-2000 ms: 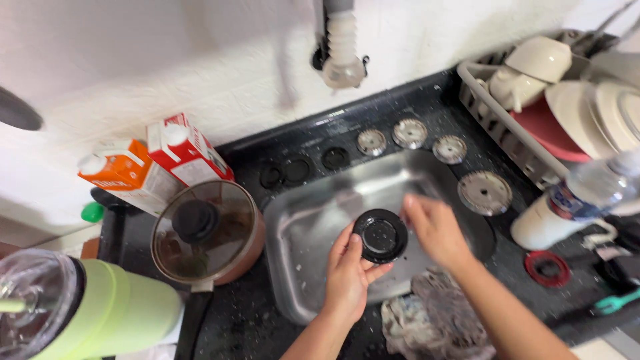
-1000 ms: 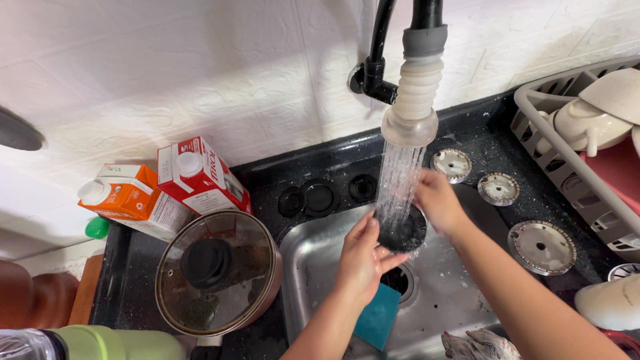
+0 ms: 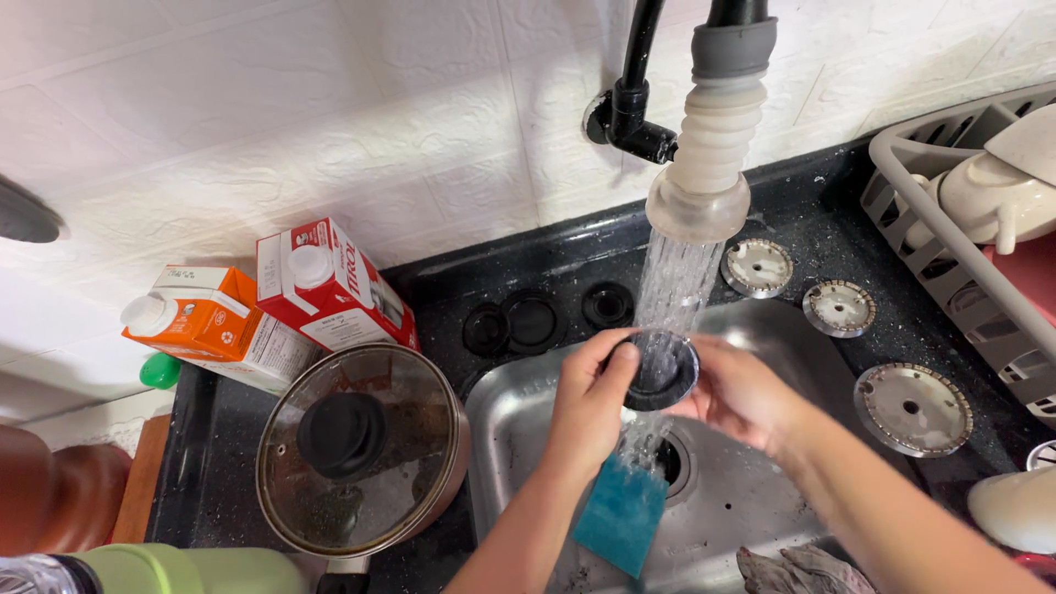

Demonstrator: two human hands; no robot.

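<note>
A round black burner cap [image 3: 662,371] is held under running water by my left hand [image 3: 587,404], its thumb on the rim. My right hand [image 3: 738,392] touches the cap's right side, fingers partly hidden behind it. Water pours from the flexible faucet nozzle [image 3: 716,140] onto the cap and into the steel sink [image 3: 726,544]. A teal scouring pad [image 3: 620,516] lies in the sink beside the drain [image 3: 672,462]. Behind the sink are more black caps [image 3: 535,320], and metal burner heads [image 3: 913,408] sit along its right side.
A lidded pot [image 3: 363,495] stands left of the sink, in front of a red carton [image 3: 330,289] and an orange carton [image 3: 216,322]. A grey dish rack [image 3: 949,214] with crockery is at the right. A wet cloth [image 3: 800,571] lies at the sink's near edge.
Water, absent two seconds ago, now runs over the cap. My right hand has moved from above the cap to its right side since one second ago. The view has shifted closer to the sink.
</note>
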